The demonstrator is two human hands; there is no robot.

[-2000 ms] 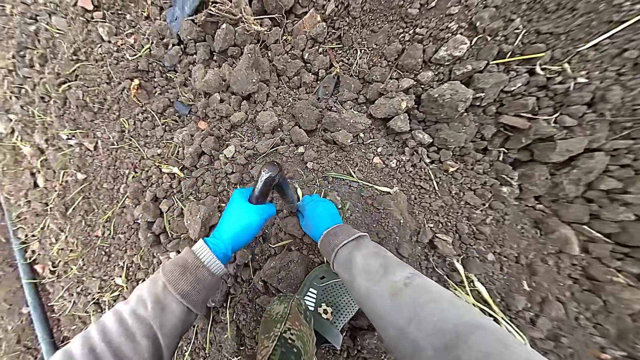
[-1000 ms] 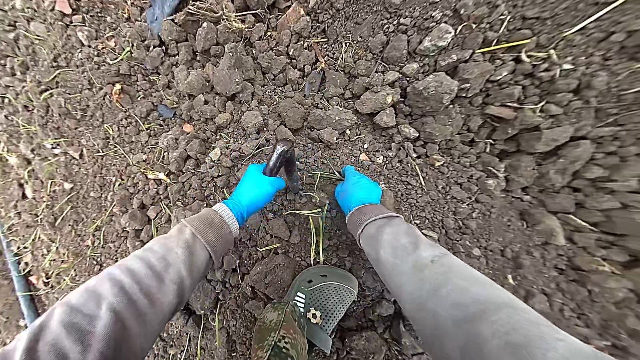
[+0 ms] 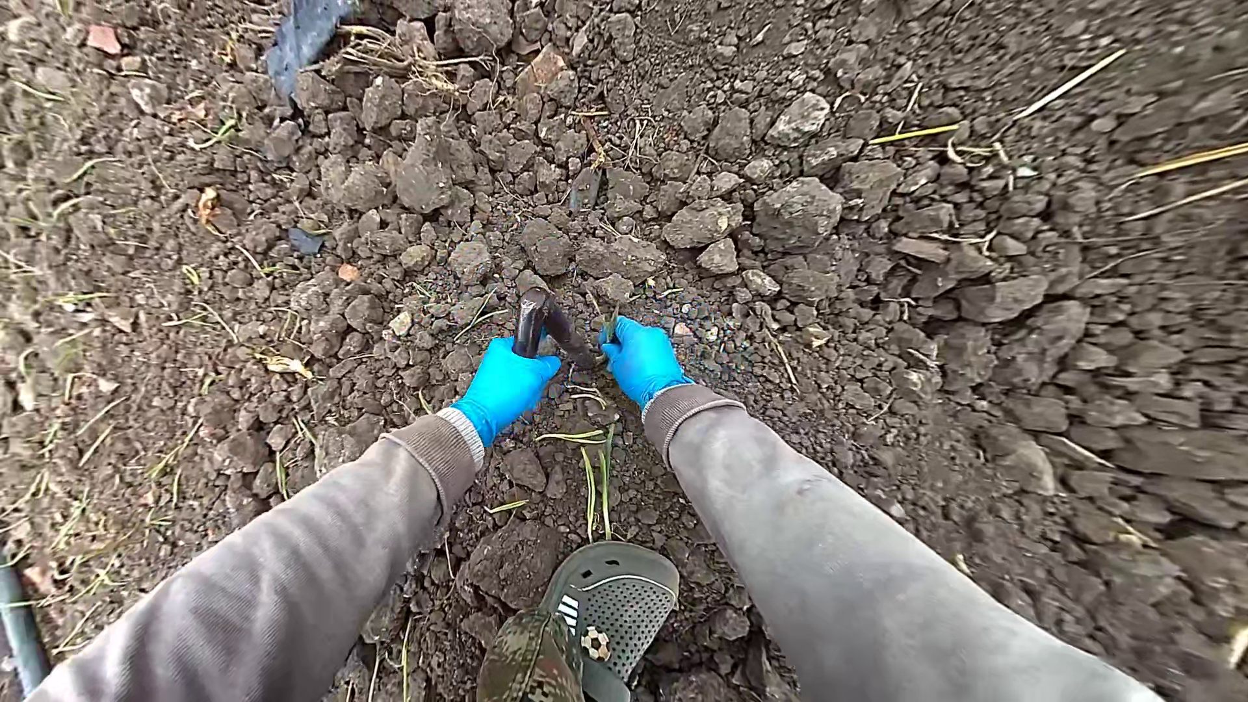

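In a blue glove, my left hand [image 3: 505, 388] is closed around the handle of a dark, bent hand tool [image 3: 565, 330], whose lower end points down to the soil between my hands. My right hand [image 3: 643, 361], gloved in blue too, is low over the ground just right of the tool. A thin green plant shoot [image 3: 611, 327] shows at its fingertips; the fingers partly hide it. Several green leaves [image 3: 604, 478] lie on the soil below the hands, toward my foot.
Cloddy brown soil [image 3: 799, 214] spreads all around. A green clog [image 3: 619, 614] is at the bottom centre. Dark plastic scrap [image 3: 302, 39] lies at the upper left, a dark pipe [image 3: 21, 624] at the lower left, and dry yellow stalks [image 3: 1194, 161] at the right.
Since one second ago my right hand has moved left, close to the tool, and a shoot now shows at its fingertips. My left hand keeps hold of the tool.
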